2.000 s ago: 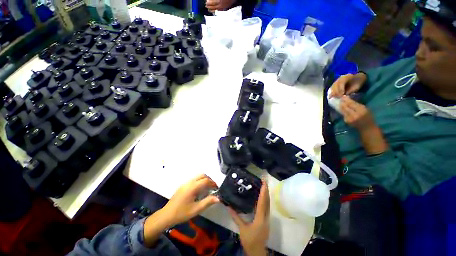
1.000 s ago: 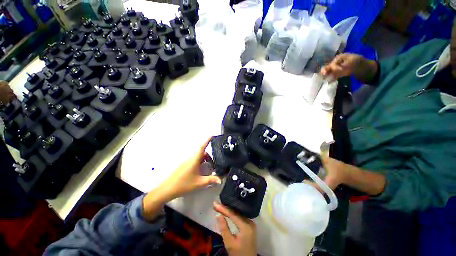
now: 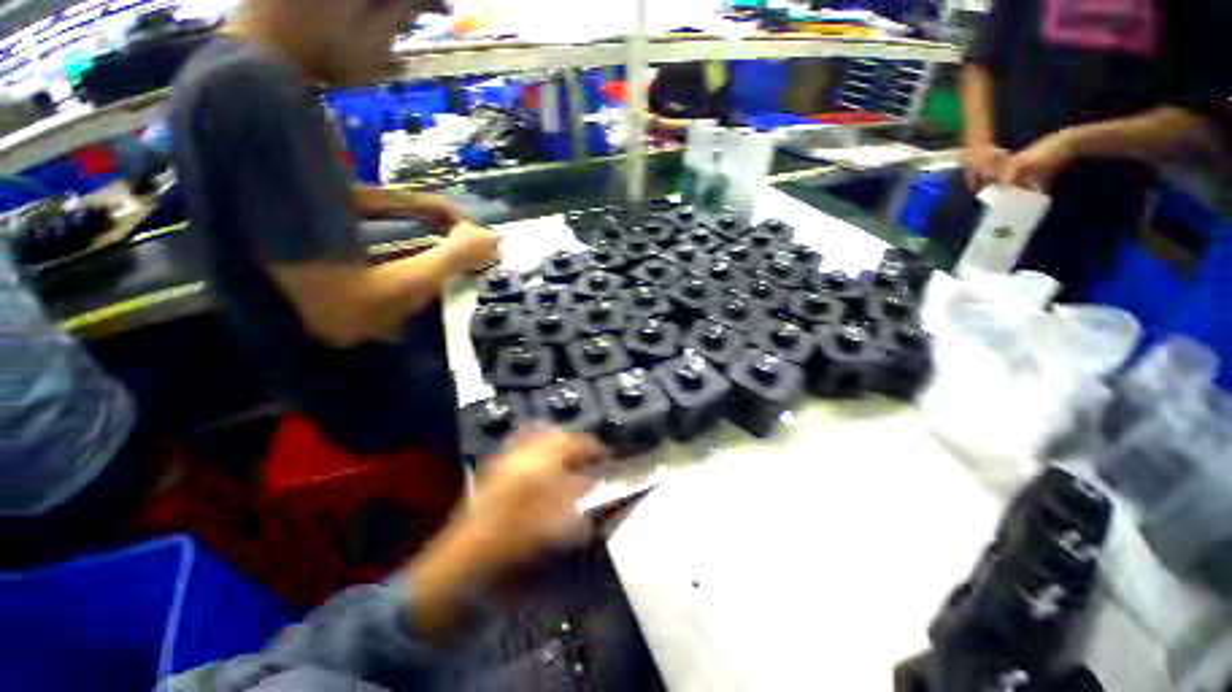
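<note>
My left hand (image 3: 530,489) is blurred in motion at the near edge of the black cube units (image 3: 693,380), in front of the front row; whether it touches or holds anything is unclear. The units stand in dense rows with hubs and shiny metal on top. A smaller cluster of black units (image 3: 1040,581) is at the lower right, blurred and partly cut off by the frame. My right hand is not in view.
A white-topped table (image 3: 797,554) lies in front. Translucent bags (image 3: 1000,365) are at the right. A person (image 3: 291,203) stands at the far left side of the units; another person at the back right holds a white box (image 3: 1001,230). A blue crate (image 3: 95,615) is at lower left.
The view has swung left and up. My left hand has left the unit between my hands and is now by the dense rows. My right hand and the bottle have gone out of view.
</note>
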